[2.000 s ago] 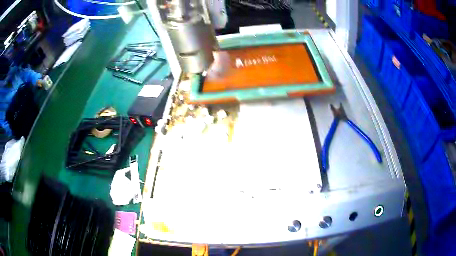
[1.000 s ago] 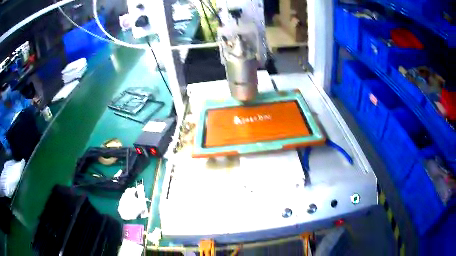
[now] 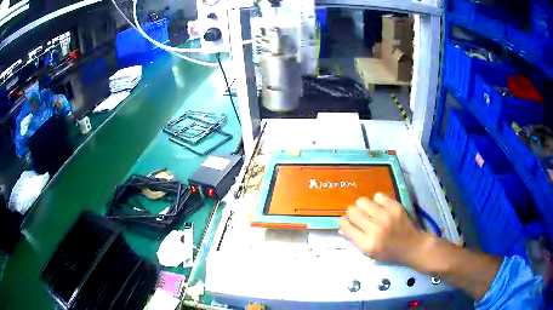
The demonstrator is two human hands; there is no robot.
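The fixture lies on the machine bed, with an orange plate [image 3: 327,197] bearing white handwriting inside a pale green cover [image 3: 403,181]. The cover lies down around the plate. My right hand [image 3: 379,229] is at the fixture's front edge, right of its middle, fingers curled on or just over the green rim; whether it grips the rim is not clear. The silver dispensing head [image 3: 282,82] hangs behind the fixture, at its back left. My left hand is out of the picture.
Black frames [image 3: 151,200] lie on the green bench at left, beside a controller box [image 3: 215,174] with red lights. A stack of black frames [image 3: 97,266] stands at the lower left. Blue-handled cutters [image 3: 429,221] lie right of the fixture. Blue bins [image 3: 479,154] line the right. A person in blue [image 3: 42,109] sits far left.
My right hand has come in from the lower right to the fixture's front edge. The fixture has moved towards me, away from the dispensing head. The view has shifted too.
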